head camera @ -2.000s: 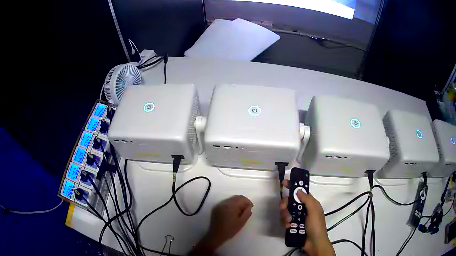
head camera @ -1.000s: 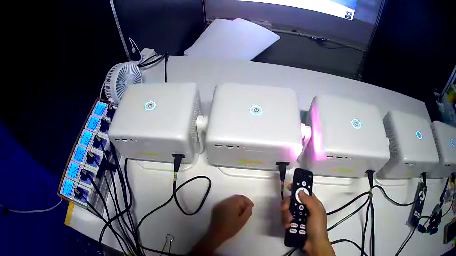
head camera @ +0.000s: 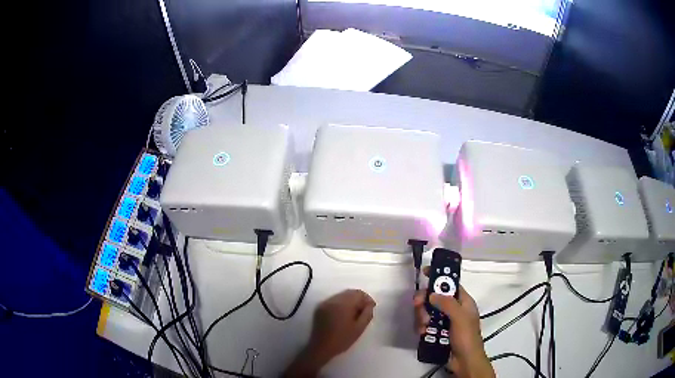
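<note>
My right hand point(head camera: 460, 325) holds a black remote control point(head camera: 438, 325) upright in view, its top end near the front of the second and third projector units, with the thumb on the keys just below the pale ring. My left hand point(head camera: 342, 321) rests loosely curled on the table, with nothing visible in it. The second projector unit point(head camera: 374, 177) and the third projector unit point(head camera: 514, 192) stand beyond the remote, with lit ring buttons on top. A pink glow lies on their facing sides. A power lead point(head camera: 417, 247) is plugged into the second unit's near side.
More white units stand left point(head camera: 226, 173) and right in the row. A lit socket strip point(head camera: 122, 229) and small fan point(head camera: 181, 122) are at left. Black cables point(head camera: 307, 288) loop in front. A binder clip point(head camera: 250, 362) is at the front edge. Pale sheets point(head camera: 340, 59) lie behind.
The right thumb has moved from the remote's ring to just below it. The pink glow appeared after the first frame. The screen behind has turned brighter. The left hand has not moved.
</note>
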